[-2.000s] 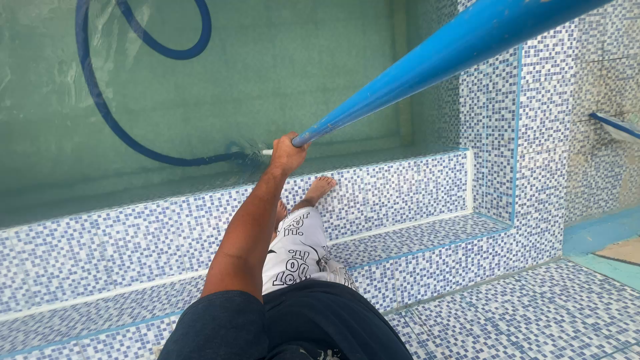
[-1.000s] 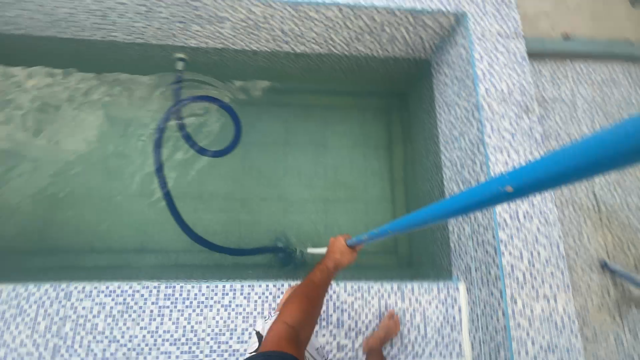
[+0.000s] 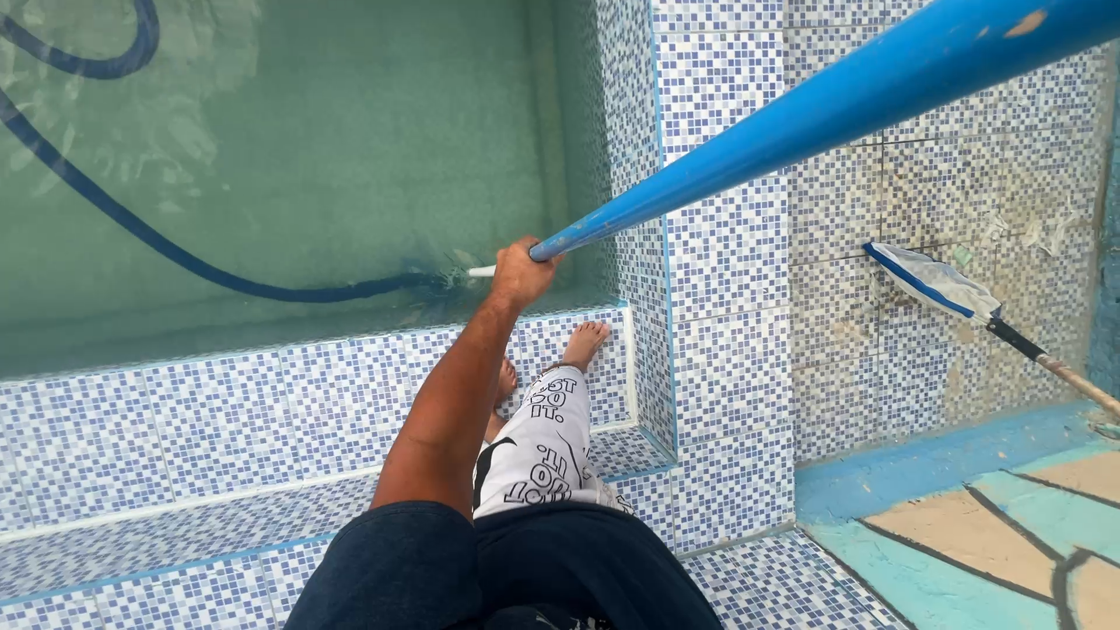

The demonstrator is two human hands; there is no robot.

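Observation:
My left hand (image 3: 523, 273) is closed around a blue telescopic pole (image 3: 744, 153), near the lower end of its thick blue section. From the hand the pole rises to the upper right and leaves the view. A thin white section (image 3: 481, 272) shows on the hand's other side and goes into the greenish pool water (image 3: 367, 157). A dark blue pool hose (image 3: 201, 264) curves through the water to a blurred, rippled spot beside the white section; what it joins there is hidden. My right hand is out of view.
My bare feet stand on a mosaic-tiled pool ledge (image 3: 350, 394), with a lower step behind. A tiled wall top (image 3: 726, 219) runs along the right. Beyond it, a leaf skimmer net (image 3: 932, 280) lies over stained tiles, near blue and turquoise painted paving (image 3: 962, 534).
The view has swung a lot and come back down toward my body. My left hand stays on the pole throughout. The skimmer net now shows fully at the right.

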